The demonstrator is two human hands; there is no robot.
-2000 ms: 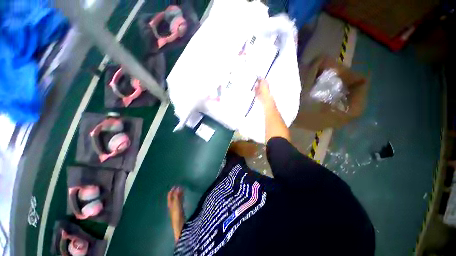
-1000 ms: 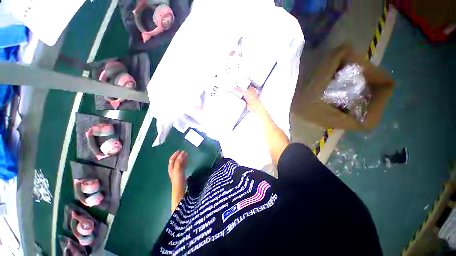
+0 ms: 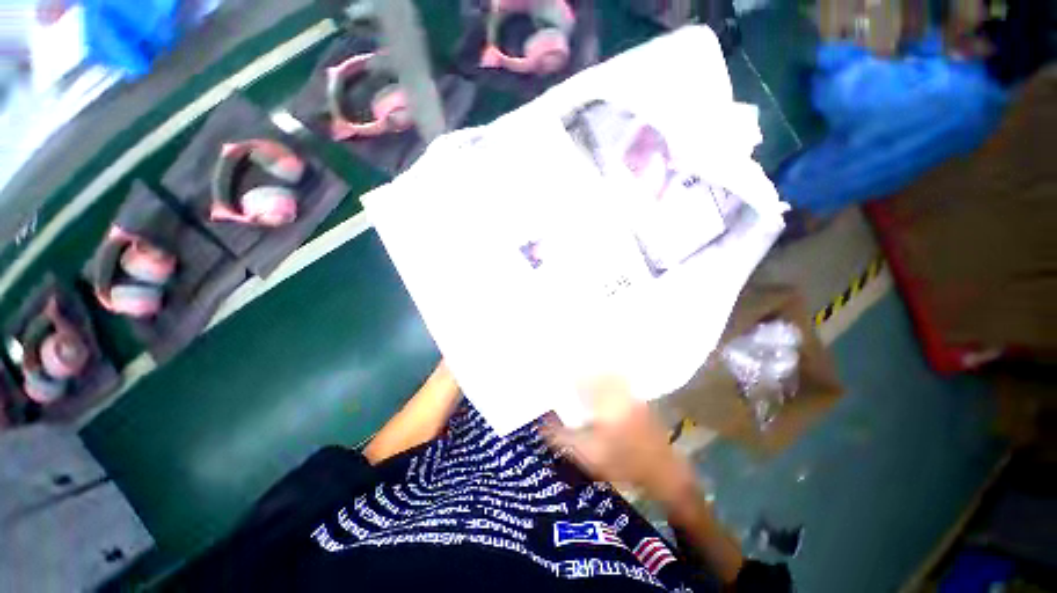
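A large white flat box blank point(image 3: 487, 266) with faint print is in front of me, its lower corner close to my shirt. Its outline merges in glare with the white plastic bag point(image 3: 753, 139) and printed carton point(image 3: 643, 156) beyond it. My left forearm point(image 3: 415, 417) reaches behind the blank's lower left edge, which hides the hand. My right hand point(image 3: 609, 429) is blurred at the blank's lower right edge, its fingers overlapping it; whether it grips cannot be told.
Pink headphones point(image 3: 257, 185) lie in a line on dark pads point(image 3: 197, 261) along the green bench point(image 3: 267, 400). Greyish boxes point(image 3: 70, 510) are at lower left. A brown carton point(image 3: 800, 400) holding clear plastic stands right, below blue cloth point(image 3: 904, 110). A grey post point(image 3: 412, 70) crosses the top.
The view has turned. A white blank now reaches close to my body. My left hand has gone from over the bench to behind it; my right hand has drawn back from the print to its near edge.
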